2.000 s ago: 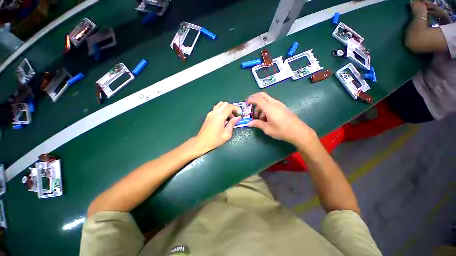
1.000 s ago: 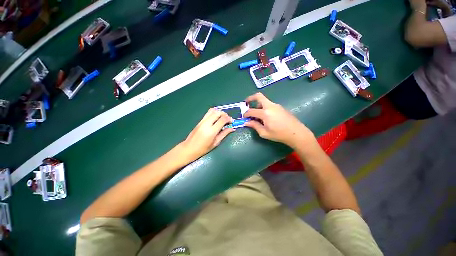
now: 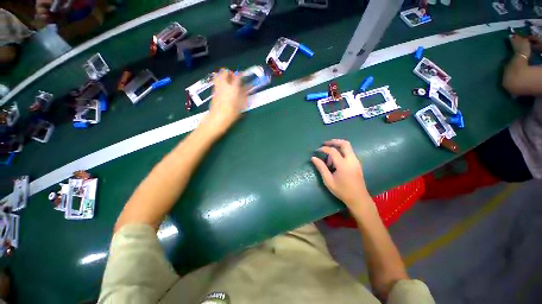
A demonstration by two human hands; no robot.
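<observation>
My left hand (image 3: 229,98), blurred, reaches over the white rail to the belt. Right beside its fingers is a blurred white housing (image 3: 252,77) with a blue cell; whether the fingers grip it is not clear. Another white housing (image 3: 201,91) lies on the left of the hand, partly covered by it. My right hand (image 3: 343,172) is over the green bench, fingers apart and curled, with nothing in it.
Two white housings (image 3: 375,102) with blue cells and brown parts lie beyond my right hand. Several more units (image 3: 435,123) lie at right, and one (image 3: 80,198) at far left. More units are on the belt. A metal post (image 3: 371,35) stands at the rail. A person's arm (image 3: 520,68) is at far right.
The housing that was between both hands on the bench is gone from there. My left hand has moved forward and left over the belt. My right hand is now empty. The view has shifted.
</observation>
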